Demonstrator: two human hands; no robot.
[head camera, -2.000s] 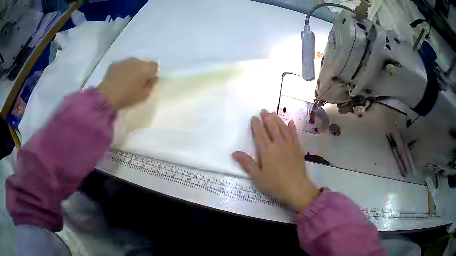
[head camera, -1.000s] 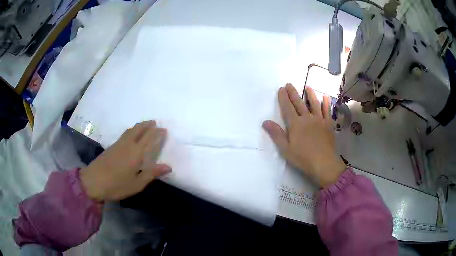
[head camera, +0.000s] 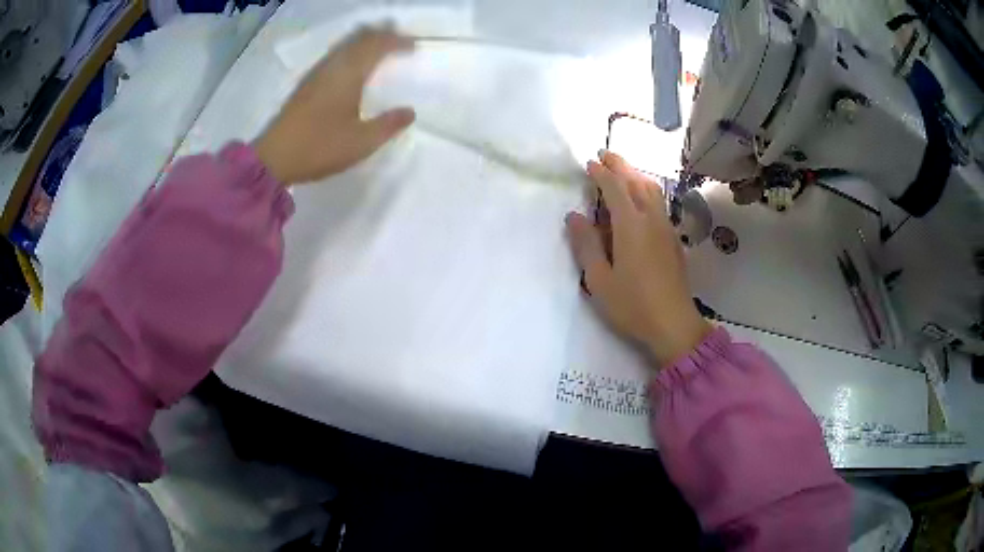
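A white fabric panel lies over the table left of the needle and hangs a little over the front edge. A fold or edge line runs across its upper part. My left hand is on or just above the panel's far left part, fingers and thumb apart, slightly blurred. My right hand is at the panel's right side, close to the needle plate, fingers forward and thumb apart. Whether its fingertips pinch the cloth edge cannot be told. The presser foot is just right of my right fingertips.
The sewing machine head stands at the upper right, with a grey lamp to its left. Pink-handled snips and a thin pale tool lie on the bed at right. More white fabric lies at the left.
My left hand has moved from the panel's near left part to its far left part. The upper cloth has shifted and shows a slanting fold. The right hand stays beside the needle area.
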